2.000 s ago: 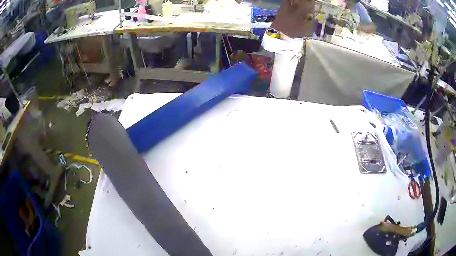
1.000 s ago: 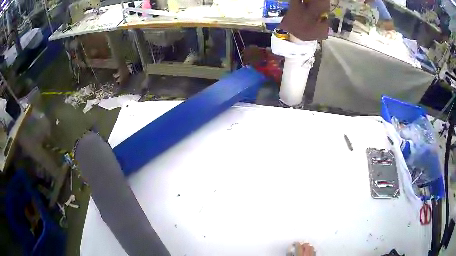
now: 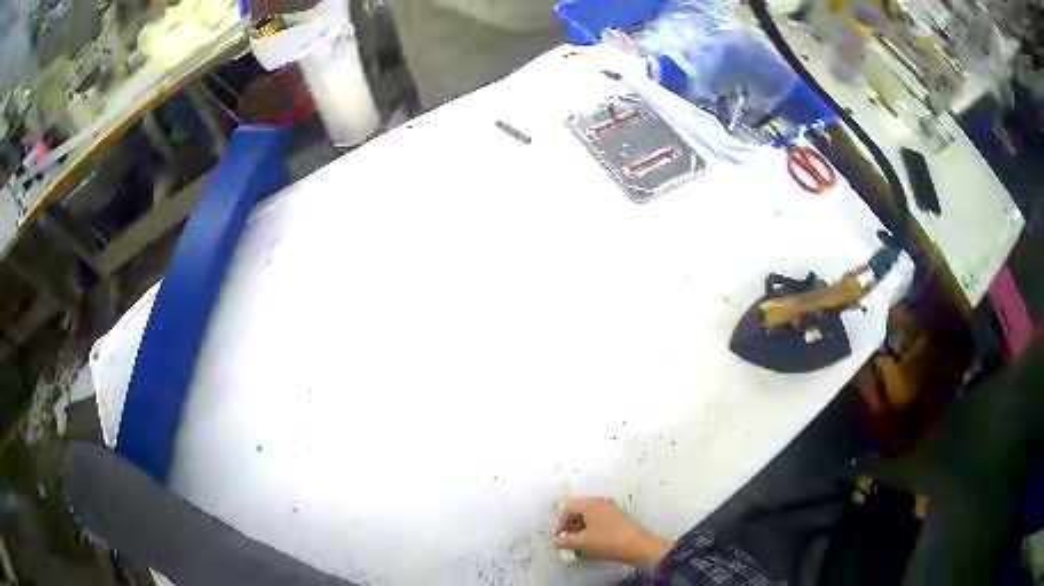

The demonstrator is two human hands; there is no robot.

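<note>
My right hand [image 3: 607, 532], in a dark checked sleeve, is low on the white pressing table [image 3: 435, 298] near its front edge. Its fingers are closed on a small dark and whitish thing [image 3: 570, 524], too small to name. Dark specks lie around it. My left hand is not in view. The steam iron [image 3: 796, 326], with dark pointed soleplate and wooden handle, rests flat at the table's right side, beyond my hand. The silver iron rest [image 3: 638, 149] with red strips lies farther back.
A blue padded arm [image 3: 189, 309] and a grey padded board [image 3: 172, 527] are at the left. A blue tray [image 3: 801, 109] with clear bags, red-handled scissors [image 3: 811, 168] and a black hose [image 3: 841, 115] are at the back right. A small dark stick [image 3: 513, 132] lies near the back.
The view has swung right, bringing the whole iron back into view. My right hand, only partly visible at the lower edge a second ago, now shows with its sleeve.
</note>
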